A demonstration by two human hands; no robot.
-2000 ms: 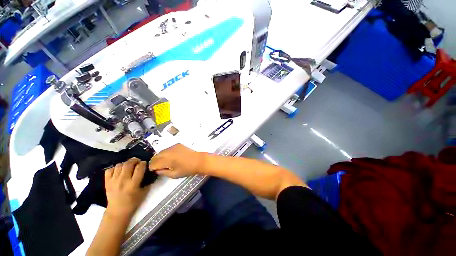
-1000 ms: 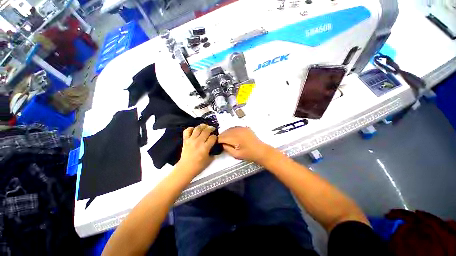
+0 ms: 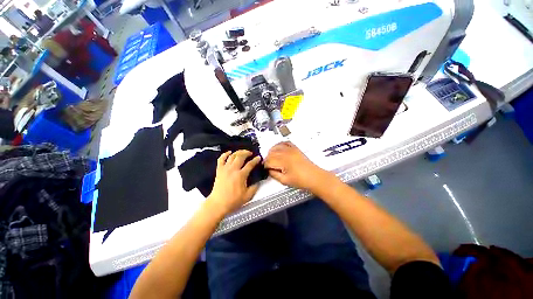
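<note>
A black fabric piece [image 3: 201, 169] lies bunched at the needle area [image 3: 250, 135] of the white JACK sewing machine [image 3: 327, 47]. My left hand [image 3: 235, 178] lies on the fabric with fingers spread, pressing it to the table. My right hand [image 3: 287, 166] pinches the fabric's right edge just in front of the needle. More black fabric [image 3: 196, 128] lies behind and left of the needle. A flat black cut panel [image 3: 134, 178] lies on the table at the left. The fingertips of my right hand are partly hidden in the cloth.
A smartphone [image 3: 381, 105] leans against the machine. Thread snips [image 3: 345, 146] lie near the front edge with its ruler [image 3: 409, 147]. A control panel [image 3: 451, 93] is at the right. Blue bins [image 3: 137, 49] and plaid garments [image 3: 35, 175] are at the left, dark red cloth [image 3: 497, 271] lower right.
The view has swung left since the first frame, so the machine appears further right. My left hand's fingers have spread on the cloth. My right hand still pinches beside the needle.
</note>
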